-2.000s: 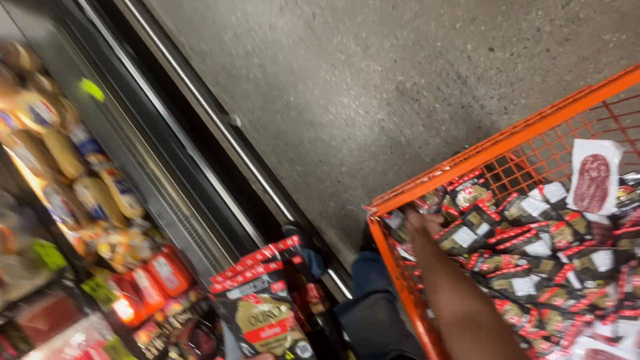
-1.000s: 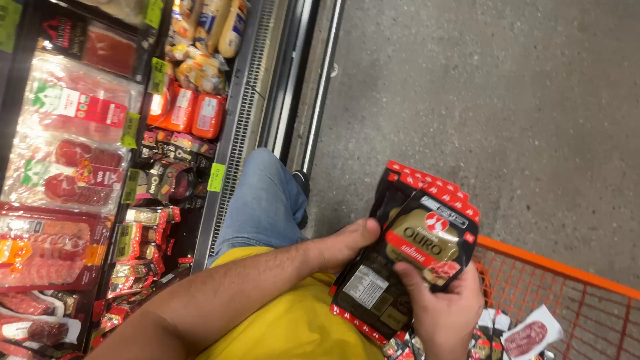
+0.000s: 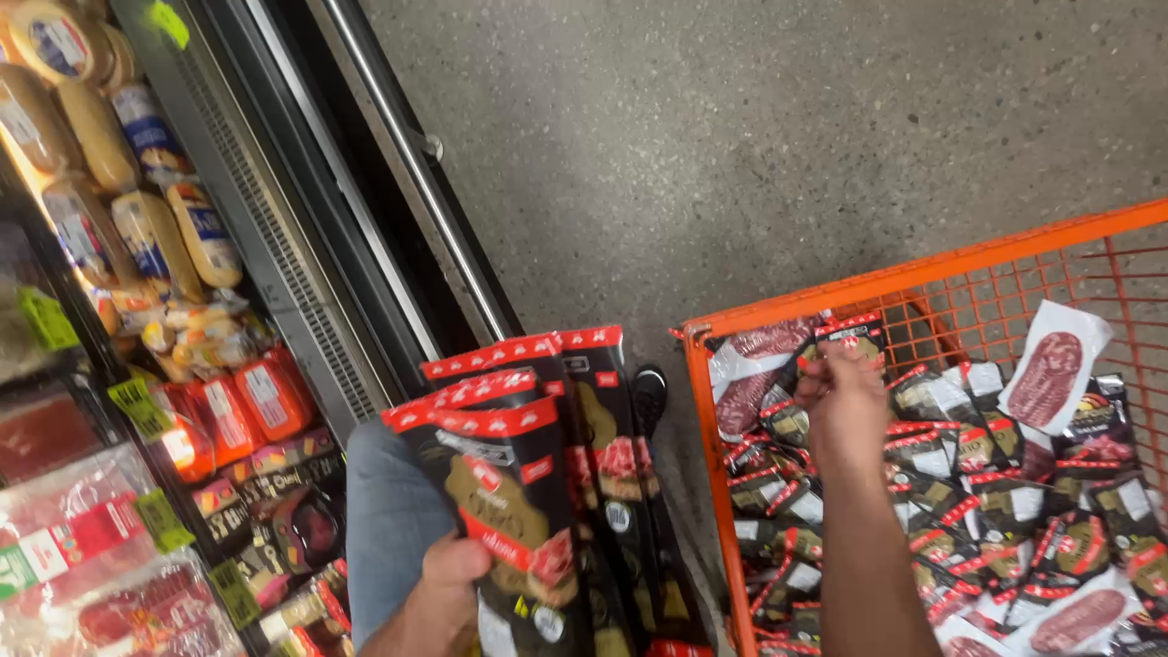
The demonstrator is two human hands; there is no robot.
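Observation:
My left hand (image 3: 449, 584) grips several black-and-red packs of sliced salami (image 3: 511, 511) in a fanned bunch, above my knee. Over the near left corner of an orange wire shopping cart (image 3: 821, 297), my right hand (image 3: 849, 392) has its fingers on another black-and-red salami pack (image 3: 853, 336), beside clear-and-white packs of sliced salami (image 3: 762, 351). Beneath and around the hand, the cart holds many similar dark packs (image 3: 995, 497). One white-backed salami pack (image 3: 1049, 365) leans on top, to the right.
On the left runs a refrigerated display case with a metal rail (image 3: 411, 155), holding sausages (image 3: 100, 137), red packages (image 3: 269, 401), sliced meats (image 3: 151, 602) and green price tags (image 3: 141, 408). Grey speckled floor (image 3: 684, 137) lies beyond the cart. My shoe (image 3: 650, 397) shows between case and cart.
A second ago both hands were on the bunch of packs; now my right hand is over the cart with one pack, while my left hand keeps the bunch. The view has shifted and rotated.

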